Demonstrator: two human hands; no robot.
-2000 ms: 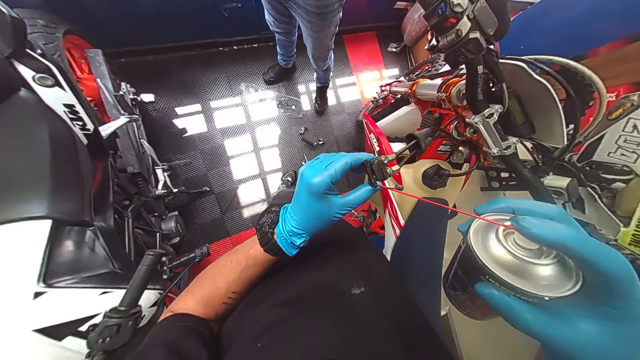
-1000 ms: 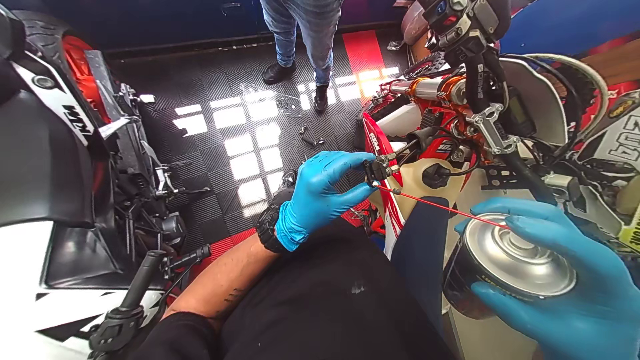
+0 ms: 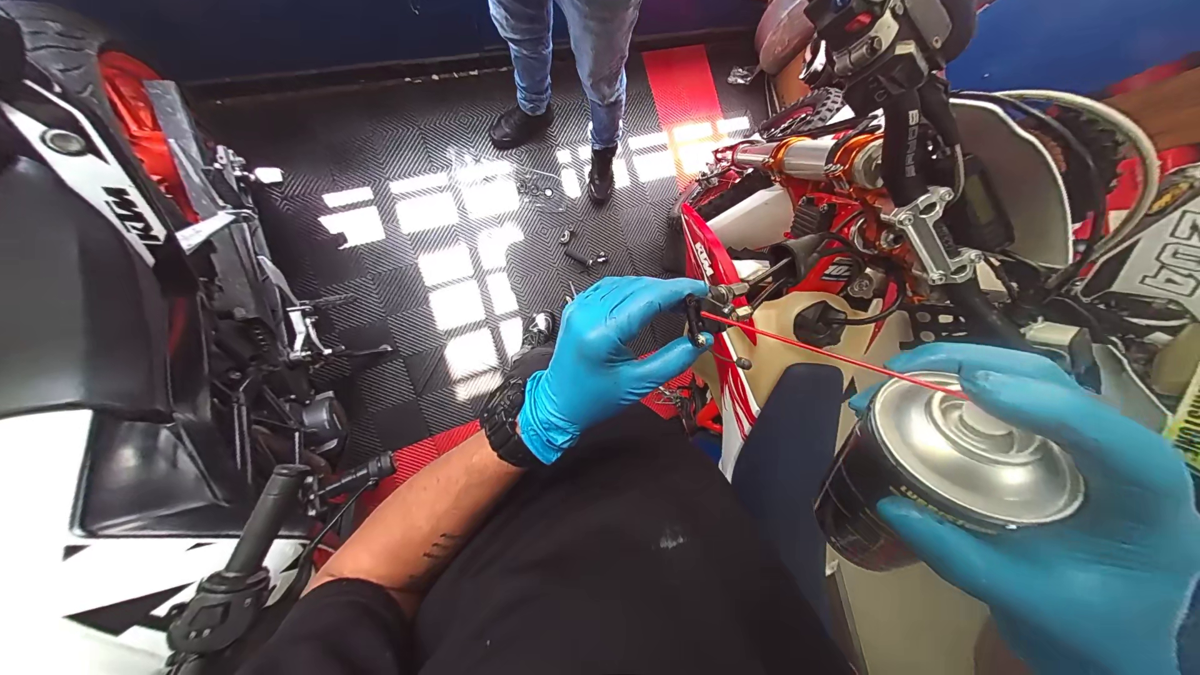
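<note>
My left hand [image 3: 619, 356], in a blue glove, pinches a small dark metal part [image 3: 697, 321] between thumb and fingertips, above the side of a red and white dirt bike. Gloved in blue as well, my right hand [image 3: 1078, 487] grips a black aerosol can [image 3: 975, 450] with a silver top at the lower right. From the can's nozzle a thin red straw [image 3: 825, 354] runs left, its tip at the small part. Beside that part are metal fittings [image 3: 729, 302] and a short cable end. My forefinger covers the nozzle.
Handlebars [image 3: 905, 131] and an orange and silver fork [image 3: 816, 157] rise at upper right, over the bike's dark seat [image 3: 792, 441]. A black and white motorcycle [image 3: 84, 309] stands at left, a loose handlebar grip [image 3: 267, 520] below it. Another person's legs [image 3: 572, 56] stand ahead; small parts [image 3: 586, 255] lie on the tiled floor.
</note>
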